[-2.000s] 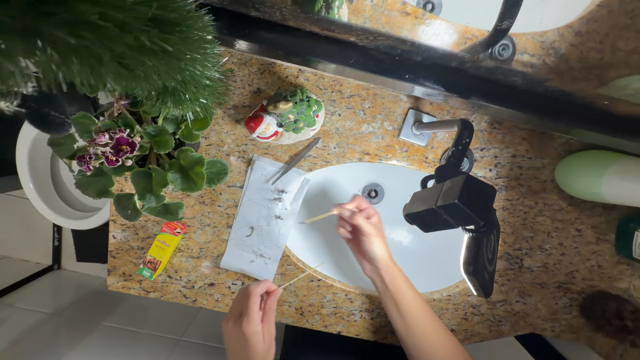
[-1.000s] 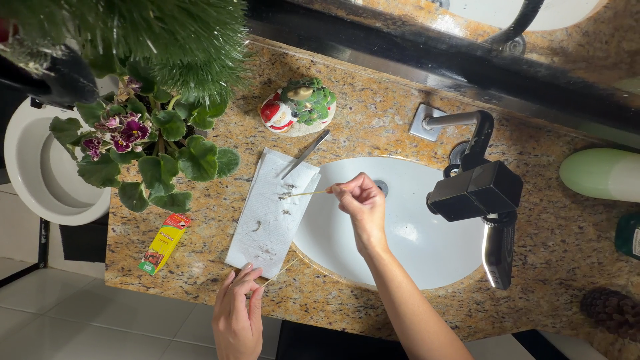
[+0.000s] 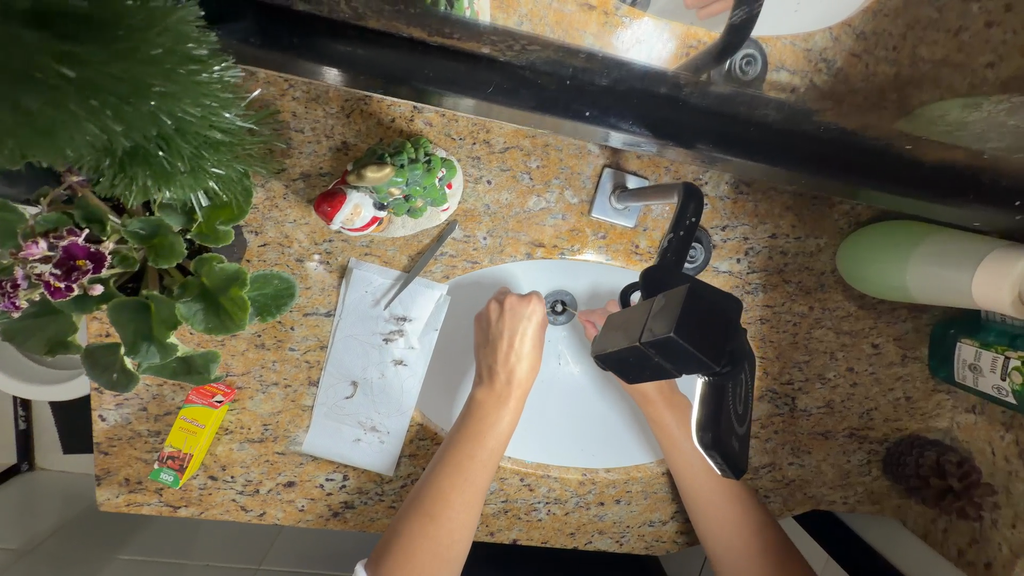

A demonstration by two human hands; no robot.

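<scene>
My left hand (image 3: 510, 340) is closed in a loose fist over the white oval sink (image 3: 552, 432), just left of the metal drain (image 3: 560, 307); whether it holds anything is hidden. On the drain's other side, my right hand (image 3: 596, 320) pinches a thin stick (image 3: 570, 310) whose tip is at the drain. The black tap (image 3: 672, 328) covers part of this hand. A folded white paper (image 3: 372, 376) lies left of the sink, with dark hair-like debris (image 3: 394, 336) on it. Metal tweezers (image 3: 422, 264) rest across its upper edge.
Santa figurine (image 3: 388, 188) stands above the paper. A yellow and red box (image 3: 192, 436) and a potted African violet (image 3: 144, 296) are at left. A green and white bottle (image 3: 920, 264), a dark green bottle (image 3: 980, 360) and a pine cone (image 3: 936, 476) are at right.
Both hands have moved from the paper to the drain. One second ago my right hand held a wooden stick over the paper, with my left hand at the paper's lower edge.
</scene>
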